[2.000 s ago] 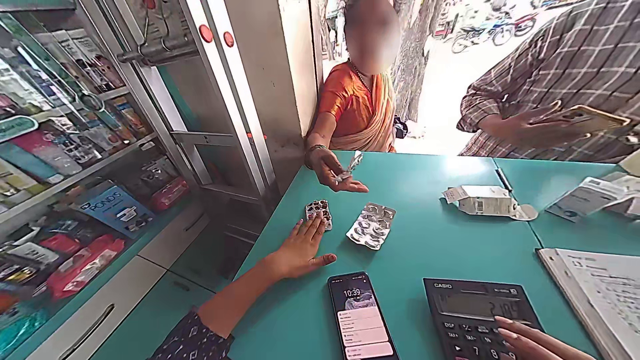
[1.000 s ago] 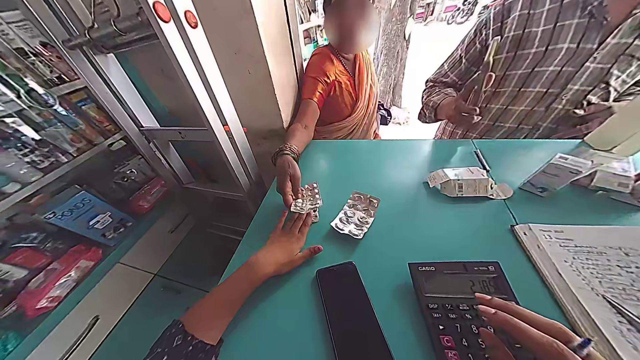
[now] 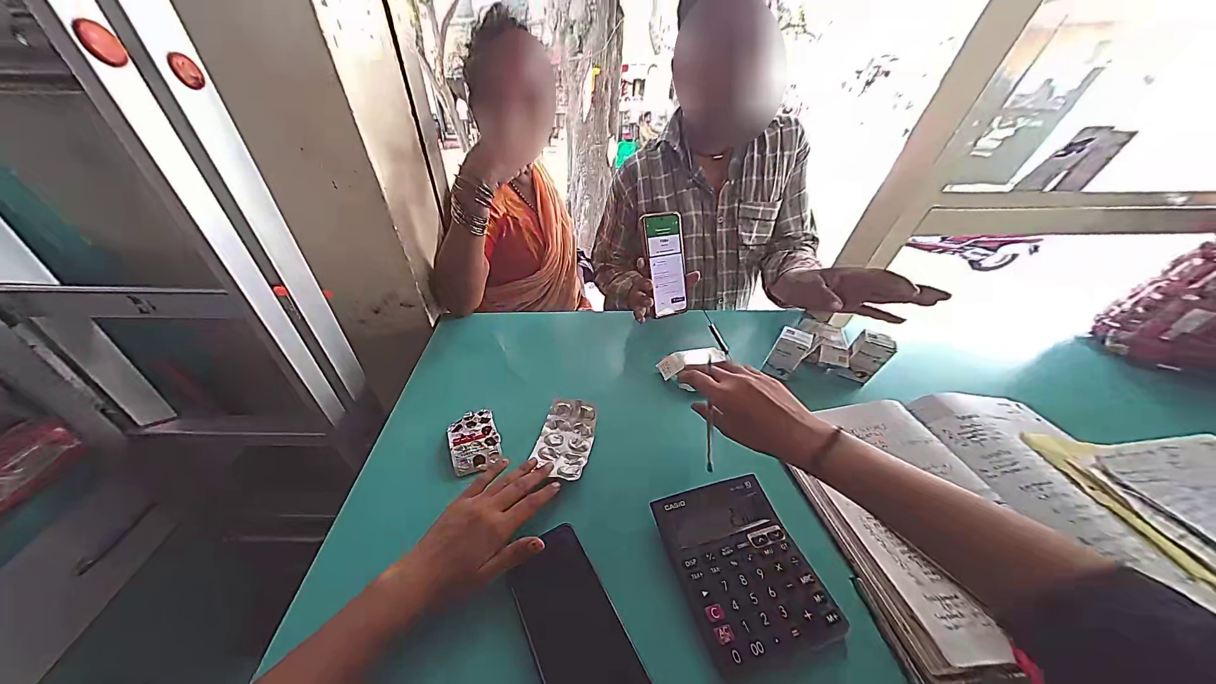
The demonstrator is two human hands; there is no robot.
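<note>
My left hand [image 3: 484, 522] lies palm down on the teal counter [image 3: 399, 570], fingers apart, its tips at the lower edges of two tablet blister packs, a dark-spotted one [image 3: 474, 441] and a silver one [image 3: 566, 439]. A black smartphone [image 3: 575, 608], screen dark, lies just right of that hand. My right hand [image 3: 750, 404] reaches across the counter with its fingertips at a crumpled white medicine carton [image 3: 692, 363]; whether they grip it is hidden. A thin pen [image 3: 710, 427] shows below this hand, held or touched. Under my right forearm's left side sits a black Casio calculator [image 3: 750, 575].
Several small medicine boxes [image 3: 831, 351] stand beyond my right hand. An open handwritten ledger [image 3: 912, 513] lies under my right forearm. Across the counter, one person in orange raises a hand; another in a checked shirt holds up a smartphone [image 3: 664, 264]. A metal-framed door is at left.
My right hand has moved from the calculator to the crumpled carton. The person in orange has withdrawn a hand from the dark-spotted blister pack. The other person now holds the phone screen toward me. The view has tilted up.
</note>
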